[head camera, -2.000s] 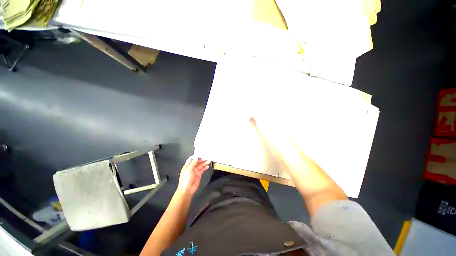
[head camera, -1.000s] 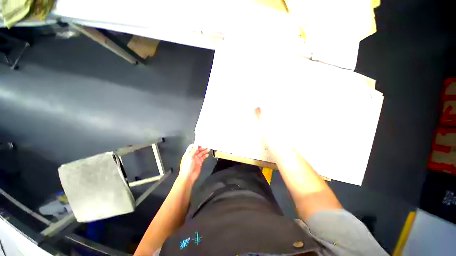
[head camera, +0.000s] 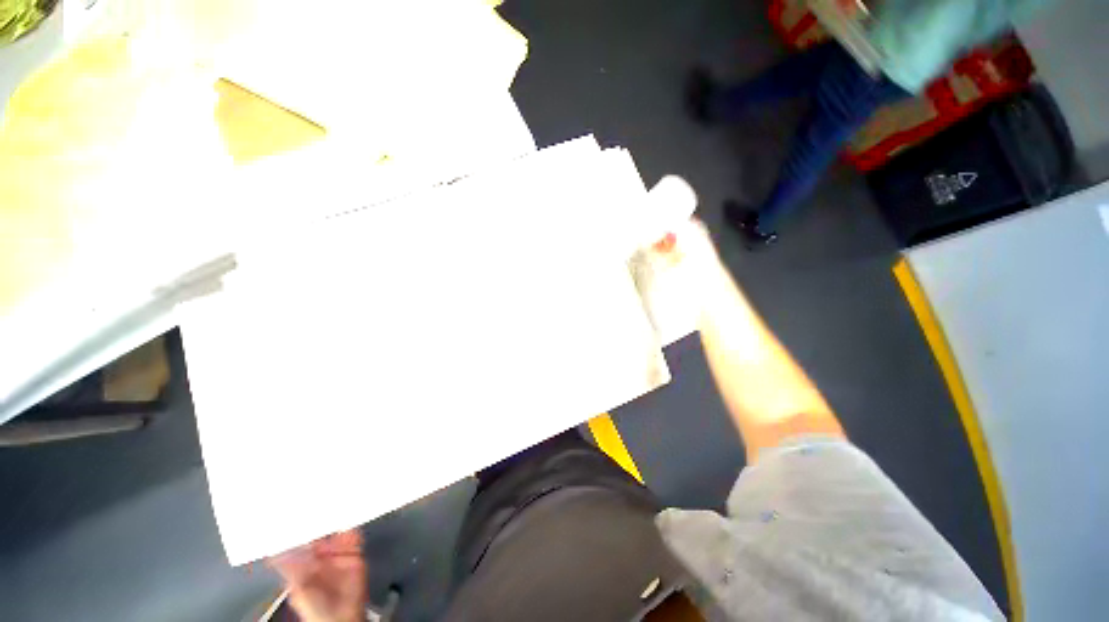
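Note:
A large white board (head camera: 426, 352), badly overexposed, lies in front of me, tilted in view. My left hand (head camera: 326, 574) is at its near left corner, with the fingers partly hidden under the edge. My right hand (head camera: 679, 243) is at the far right edge. A pale rounded thing (head camera: 673, 198), perhaps a bottle end, shows against its fingers. Glare hides the right hand's grip and whether it touches the board.
A white-topped table with yellow pieces (head camera: 270, 125) adjoins the board at the back left. A person's dark trouser legs (head camera: 809, 122) are at the upper right, near red cartons (head camera: 894, 128). A grey surface (head camera: 1034, 365) with a yellow edge stands at the right.
The view has swung to the right. My right hand has moved from over the board to its right edge. The pale rounded thing and the other person have come into view; the stool has mostly left it.

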